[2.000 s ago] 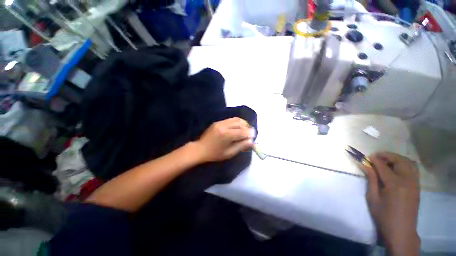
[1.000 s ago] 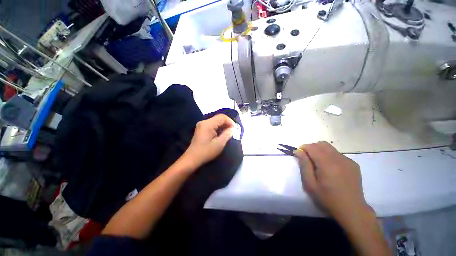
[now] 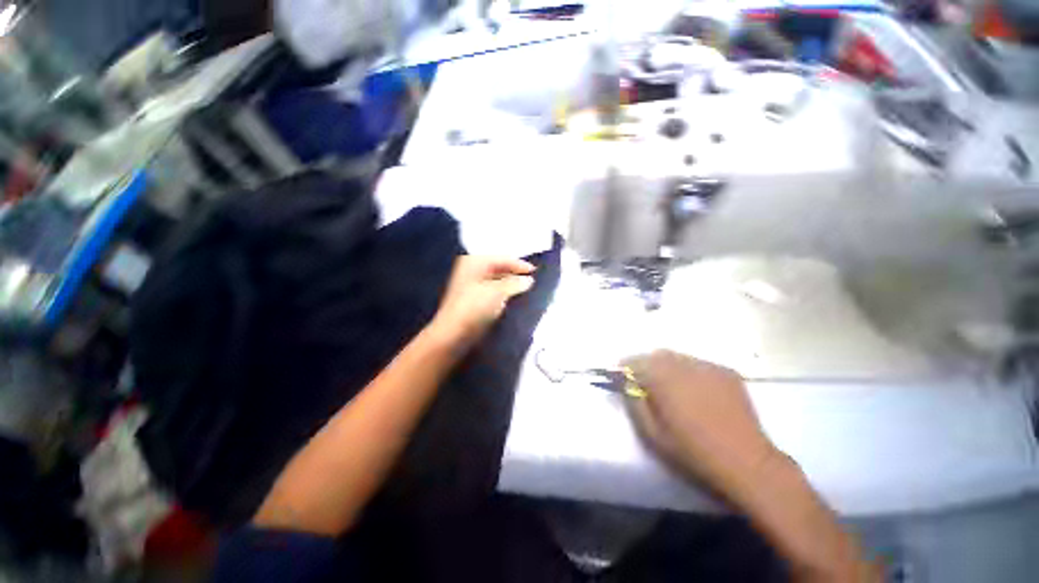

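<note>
The black garment (image 3: pixel 262 308) lies in a large heap at the left and over the left edge of the white sewing table (image 3: pixel 638 456). My left hand (image 3: pixel 484 298) grips the garment near its right edge, left of the needle area. My right hand (image 3: pixel 695 404) holds the thread snips (image 3: pixel 621 380) with yellow handles, dark blades pointing left above the table front. A thin dark curl, perhaps thread, shows at the blade tips. The sewing machine (image 3: pixel 786 148) stands behind my hands. The picture is blurred, and no small pale piece is visible at my left fingertips.
A small white scrap (image 3: pixel 761 292) lies on the machine bed right of the needle. A yellow ring (image 3: pixel 604 125) surrounds a post above the machine head. A blue-edged stand (image 3: pixel 100 245) and heaps of cloth are at the left.
The view has shifted. The garment edge at my left hand now rises to a point, and the pale piece no longer shows. The snips are closer to the garment and the table's front edge.
</note>
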